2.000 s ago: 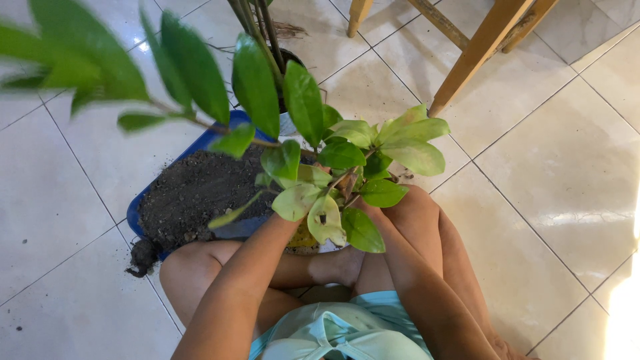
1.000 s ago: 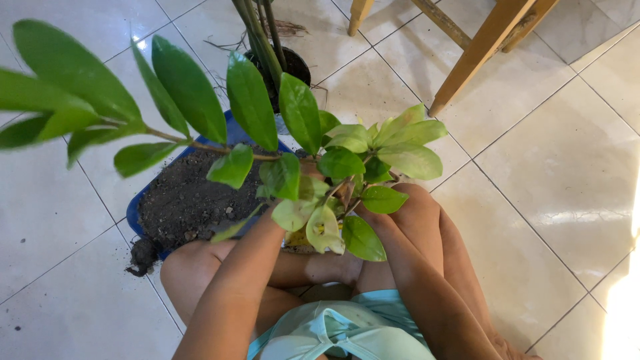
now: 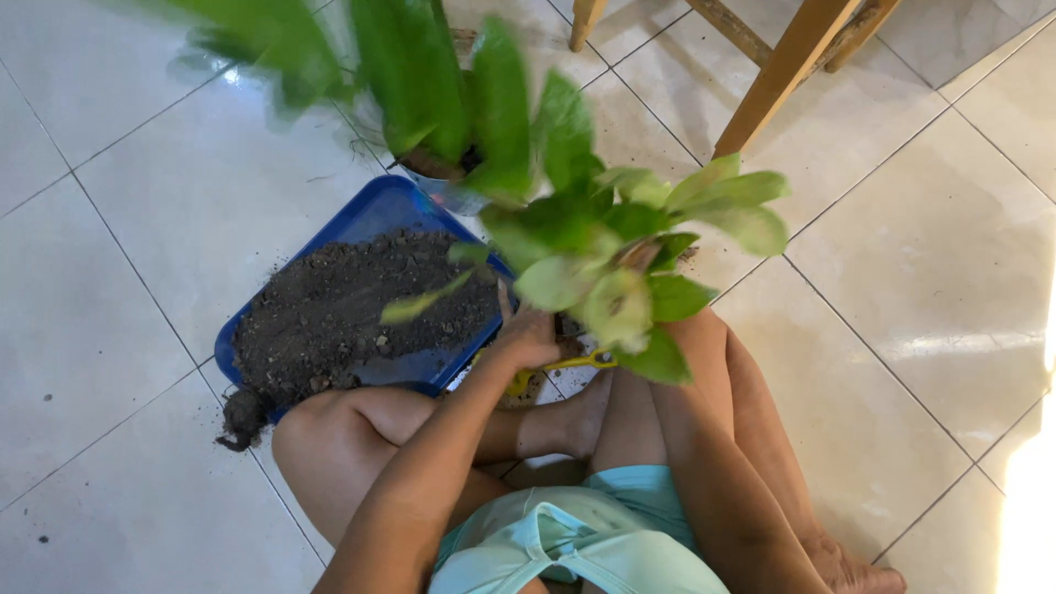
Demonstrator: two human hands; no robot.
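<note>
A leafy green potted plant (image 3: 569,214), blurred by motion, rises between my arms, and its leaves cover much of the middle. My left hand (image 3: 528,330) shows below the leaves at the right edge of a blue plastic tray (image 3: 388,202) that holds dark soil (image 3: 355,305). One finger of it points up; whether it grips anything is unclear. A yellow tool handle (image 3: 582,361) lies just below that hand. My right hand is hidden behind the pale lower leaves; only the forearm shows. The base of the plant is hidden too.
Behind the tray stands another pot (image 3: 441,173) with soil. A clump of soil and roots (image 3: 243,412) lies at the tray's near left corner, beside my knee. Wooden furniture legs (image 3: 767,82) stand on the tiled floor at the upper right. My crossed legs border the work area.
The plant's long stem and leaves have swung up and to the right, uncovering more of the tray. My left hand, earlier hidden under leaves, now shows beside the tray.
</note>
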